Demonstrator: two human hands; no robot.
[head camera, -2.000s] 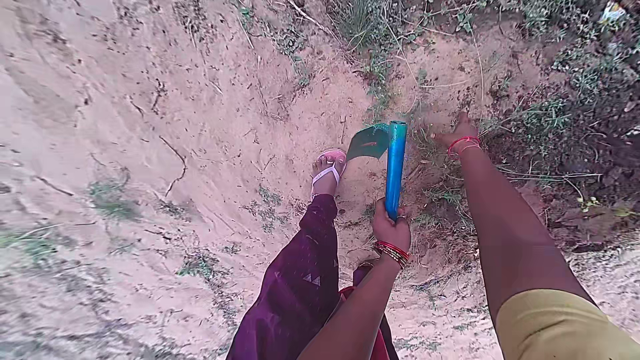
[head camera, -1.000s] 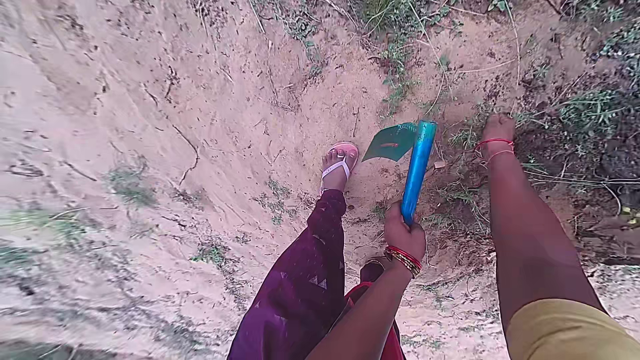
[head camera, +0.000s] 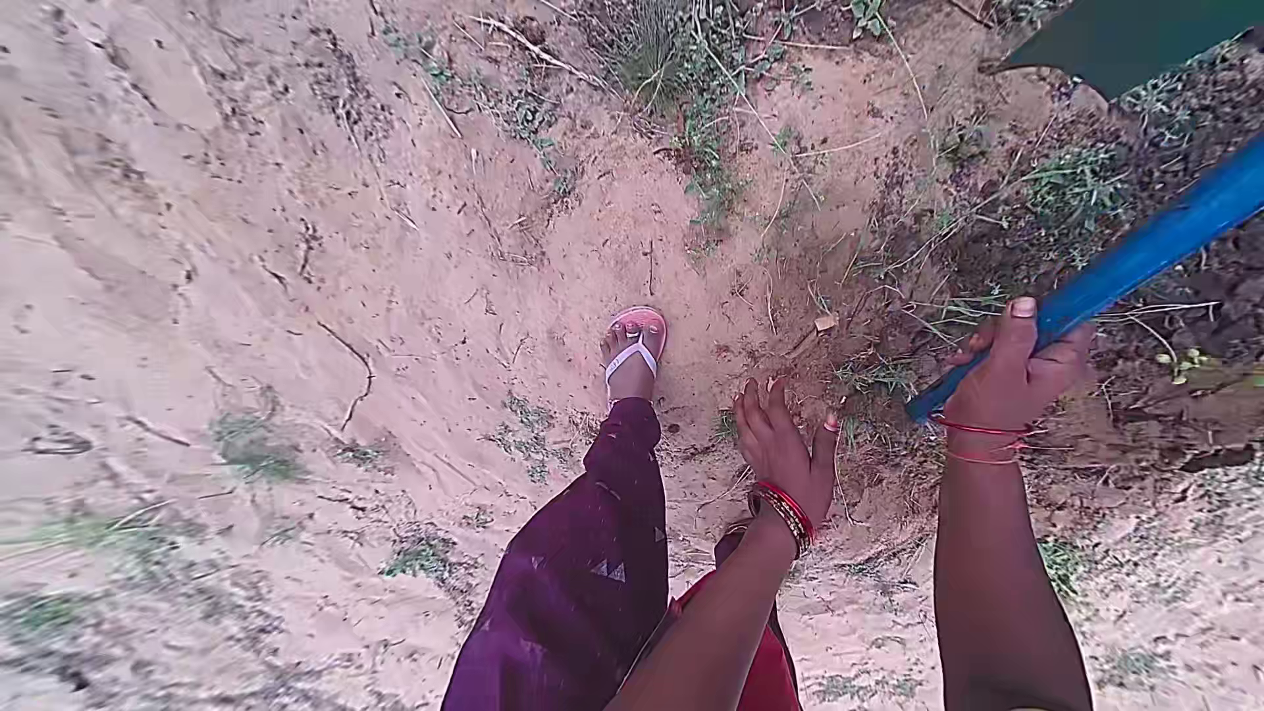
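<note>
My right hand (head camera: 1017, 370) is closed around the blue handle (head camera: 1155, 242) of a hoe, near the handle's lower end. The hoe's dark green metal blade (head camera: 1136, 39) shows at the top right corner, partly cut off by the frame edge, as is the upper end of the handle. My left hand (head camera: 785, 449), with red and gold bangles at the wrist, holds nothing; its fingers are spread above the sandy ground, just right of my sandalled foot (head camera: 634, 355).
Sandy soil (head camera: 395, 247) with twigs and small weeds spreads to the left. Grass tufts (head camera: 671, 59) grow at the top centre. Darker, rougher soil with weeds (head camera: 1076, 188) lies at the right, and a small pale chip (head camera: 826, 322) rests near my hands.
The hoe has passed from my left hand to my right hand, which was low and without it before. It is now raised at the upper right. My left hand has let go.
</note>
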